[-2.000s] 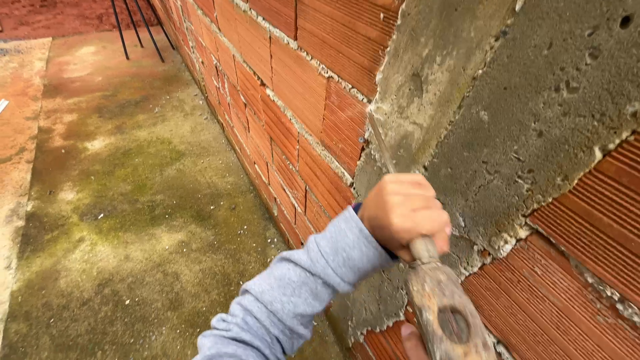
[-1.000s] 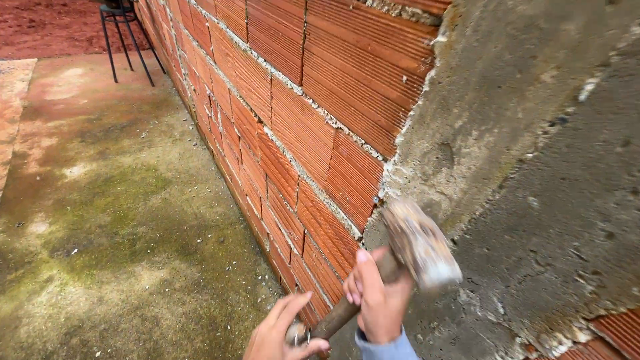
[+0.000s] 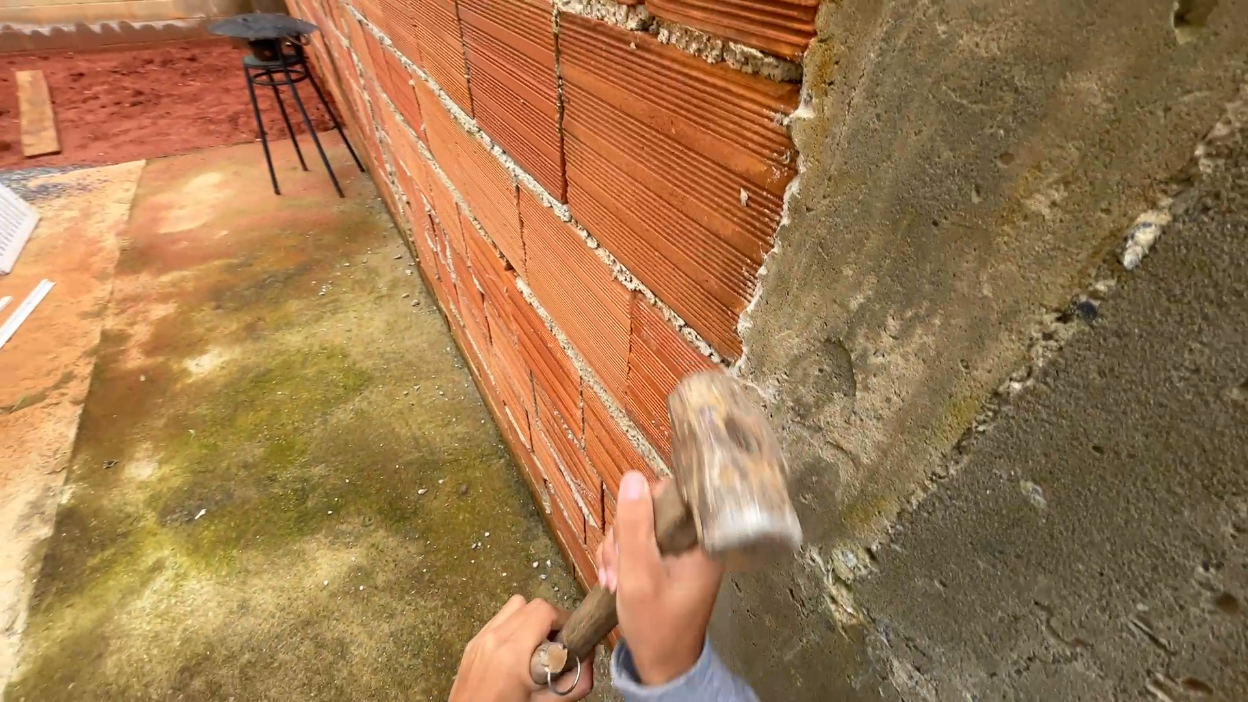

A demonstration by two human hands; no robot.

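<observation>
A worn wooden mallet is held by its round handle in front of the wall, its head tilted and slightly blurred. My right hand grips the handle close to the head, thumb pointing up. Lower and farther left, my left hand is closed around the handle's end, where a thin metal ring shows. Behind the mallet, ribbed red hollow clay bricks meet a rough grey concrete surface along a jagged mortar edge. My palms are partly hidden.
A mossy concrete floor with small crumbs runs along the wall's foot. Farther back, a black metal stool carries a dark round object near the wall. A wooden board lies on red soil, and white strips lie at the left edge.
Two seconds ago one hand held a thin tool against the concrete edge, with the mallet below it. Since then both hands have come onto the mallet's handle. The thin tool no longer shows.
</observation>
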